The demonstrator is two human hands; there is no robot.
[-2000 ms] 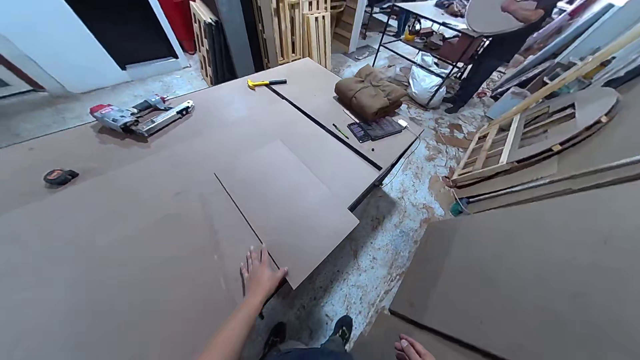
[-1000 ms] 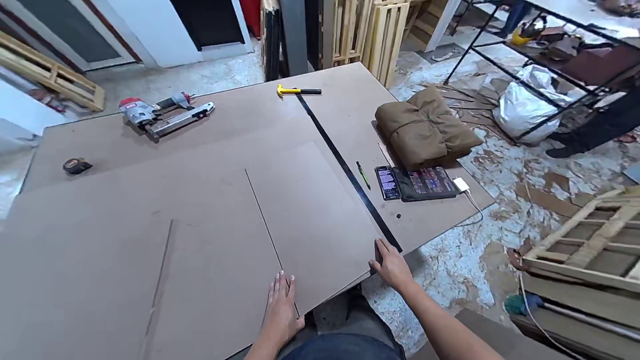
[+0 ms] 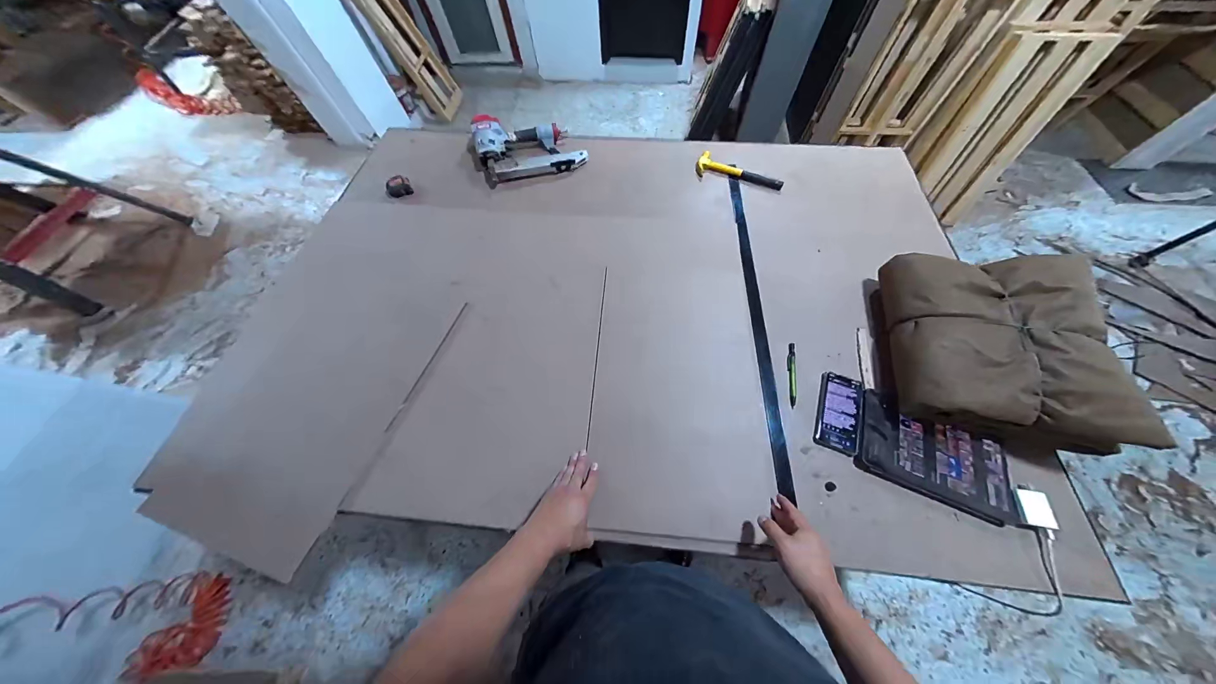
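Note:
Brown fibreboard sheets (image 3: 494, 380) lie on a large table. My left hand (image 3: 567, 503) rests on a board near its front edge, at the lower end of a thin dark seam. At the lower end of a long black strip (image 3: 760, 332) is my right hand (image 3: 793, 541), its fingers bent over the board's front corner; whether it grips the board is unclear. A yellow and black claw hammer (image 3: 741, 173) lies across the strip's far end. Beyond the boards lie a pneumatic stapler (image 3: 522, 152) and a tape measure (image 3: 399, 186). A green pen (image 3: 791, 375) sits right of the strip.
Right of the pen are a phone (image 3: 839, 412), a tablet (image 3: 936, 456) with a white charger (image 3: 1036, 508), and a folded brown cloth bundle (image 3: 988, 351). Wooden frames (image 3: 1007, 85) lean behind the table. A red coiled air hose (image 3: 185, 622) lies at lower left. Another board (image 3: 256, 503) overhangs the left front.
My right hand came from off the table to the board's front corner by the black strip. The board under my hands has shifted right against the strip. The view has swung left.

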